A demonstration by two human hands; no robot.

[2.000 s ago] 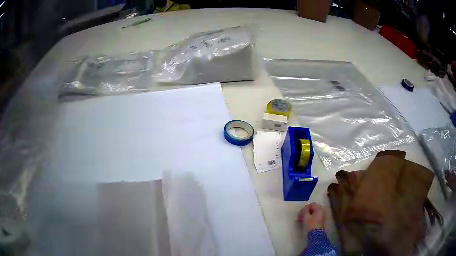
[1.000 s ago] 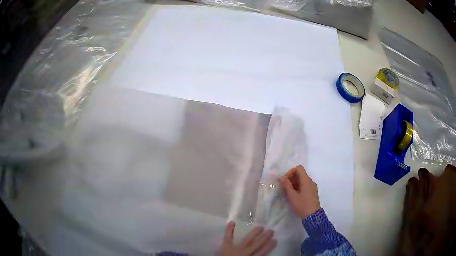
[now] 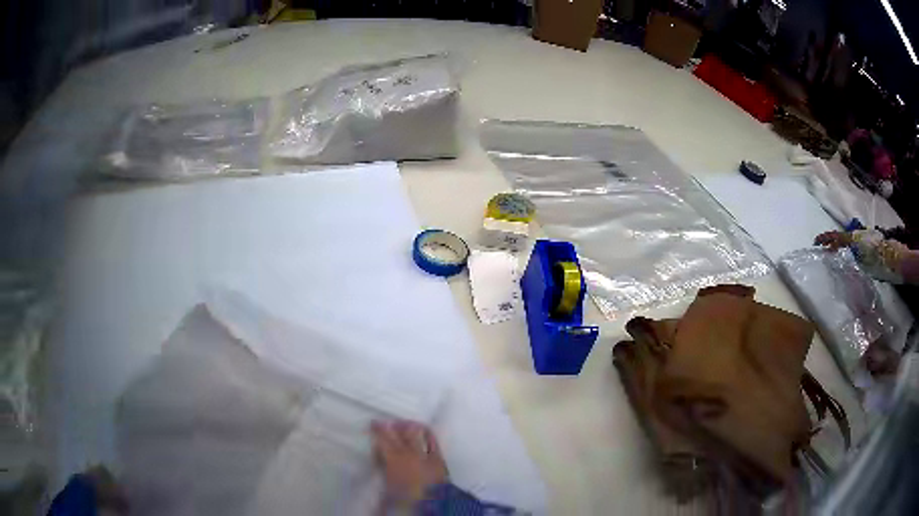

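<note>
A tote bag wrapped in tissue paper (image 3: 202, 403) lies at the lower left on the white sheets (image 3: 262, 232), turned at an angle. Its grey-brown shape shows through. Part of the tissue lies over its right side. My right hand (image 3: 408, 459) is on this tissue, low in the picture; it is blurred, and whether the fingers grip the tissue is unclear. My left hand (image 3: 104, 491) is at the lower left edge beside the wrapped bag, dark, blurred and partly cut off.
Blue tape roll (image 3: 440, 252), yellow tape roll (image 3: 511, 208), sticker sheet (image 3: 495, 286) and blue tape dispenser (image 3: 556, 323) stand right of the sheets. Brown bags (image 3: 736, 383) are heaped right. Polybag (image 3: 625, 207) lies behind; packed bags (image 3: 373, 111) lie beyond. Another person's hand (image 3: 834, 240) is far right.
The wrapped bag has turned to an angle. My right hand has left the dispenser area where it was two seconds ago and is on the tissue. The camera view has shifted.
</note>
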